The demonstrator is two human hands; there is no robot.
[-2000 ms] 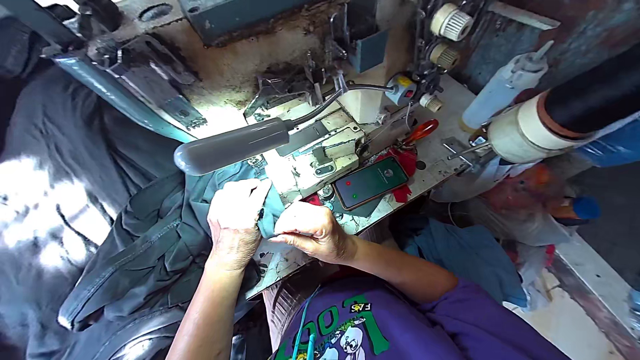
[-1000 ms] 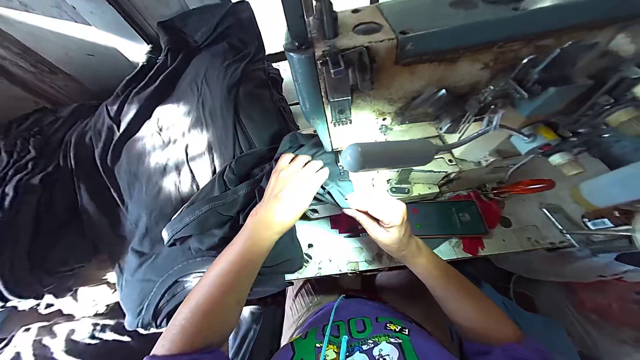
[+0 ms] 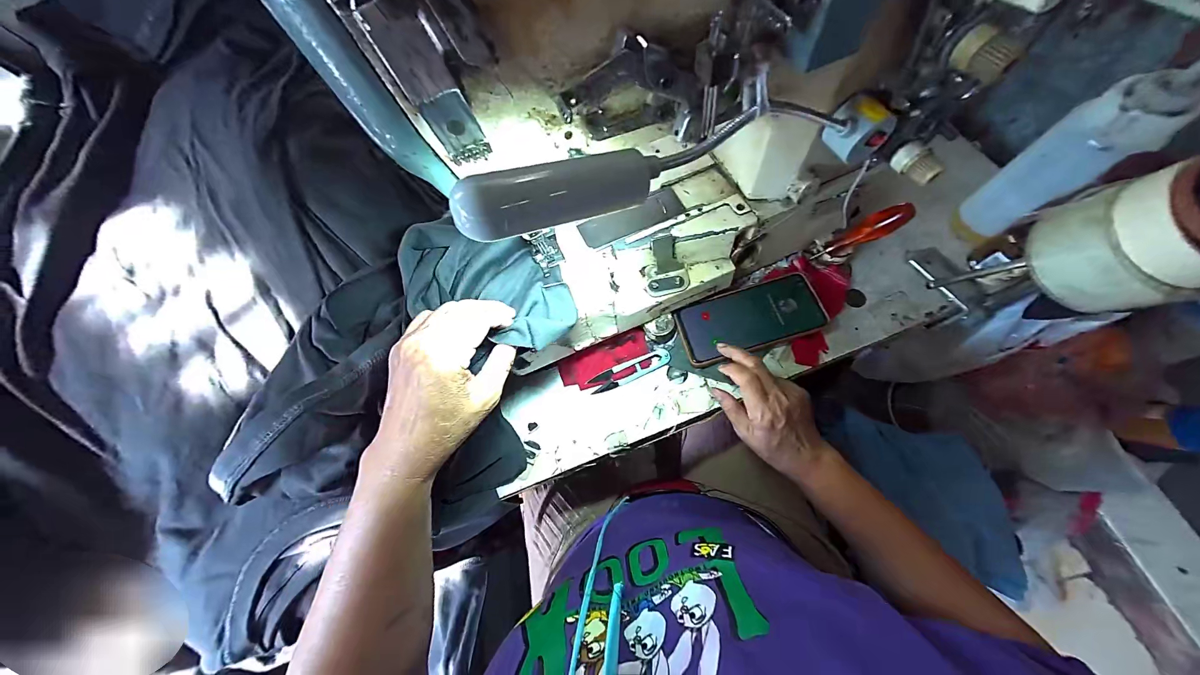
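My left hand [image 3: 445, 380] pinches the edge of a dark grey-green fabric garment [image 3: 469, 272] between thumb and fingers, left of the sewing machine's needle area. That cloth lies at the presser foot [image 3: 547, 253]. My right hand [image 3: 771, 412] holds nothing; its fingers are apart, and a fingertip is at the lower edge of a smartphone [image 3: 753, 319] with a lit dark screen. The phone lies on the machine table, partly over red cloth [image 3: 808, 347]. Thread snips [image 3: 630, 371] lie on another red scrap between my hands.
A grey gooseneck lamp [image 3: 553, 192] hangs over the needle area. A screwdriver with an orange-red handle [image 3: 872, 228] lies behind the phone. Thread cones [image 3: 1078, 253] and a plastic bottle [image 3: 1069, 155] stand at the right. Dark garments [image 3: 197, 281] are heaped at the left.
My right hand has left the cloth and moved right to the phone. My left hand remains on the cloth. The view has shifted and turned.
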